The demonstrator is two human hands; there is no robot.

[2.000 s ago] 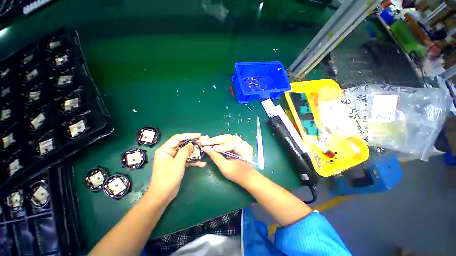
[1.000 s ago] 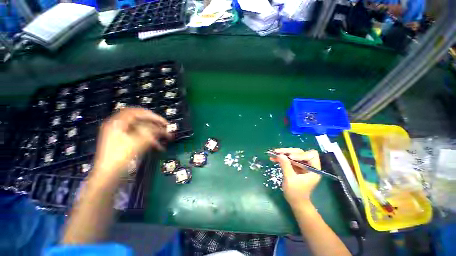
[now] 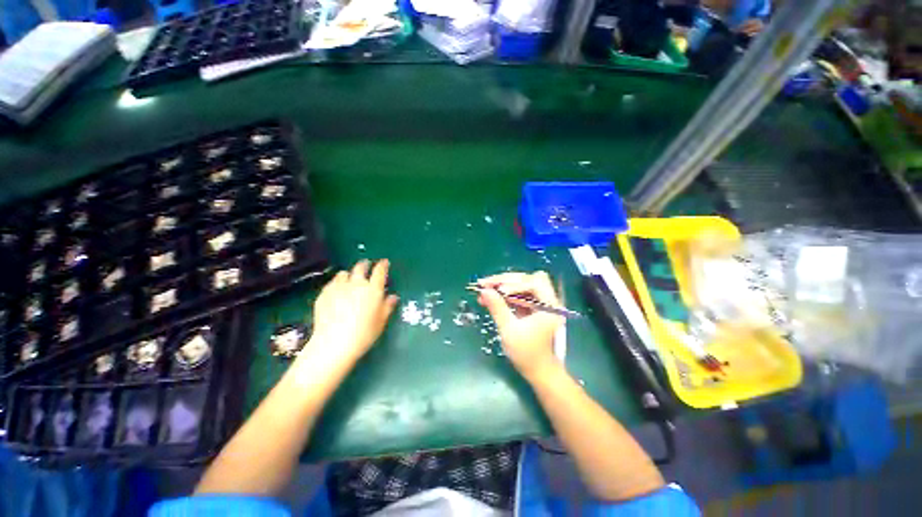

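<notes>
My left hand (image 3: 352,308) lies low over the green mat, palm down, fingers pointing away from me. It hides the spot under it, so I cannot tell if it holds a module. One round black module (image 3: 289,340) with a pale centre shows at its left. My right hand (image 3: 521,318) holds dark tweezers (image 3: 541,304) like a pen, tips pointing left. Small white parts (image 3: 418,313) lie scattered on the mat between my hands, with more beside my right hand.
A black blister tray (image 3: 220,242) of modules overlaps another tray (image 3: 182,419) at left. At right are a blue bin (image 3: 574,210), a black handle (image 3: 629,348), a yellow tray (image 3: 760,379), a plastic bag (image 3: 859,303) and a metal upright (image 3: 728,116).
The view has shifted. My left hand has moved from the blister tray onto the mat where the loose modules lay, covering most of them. My right hand still holds the tweezers near the white parts.
</notes>
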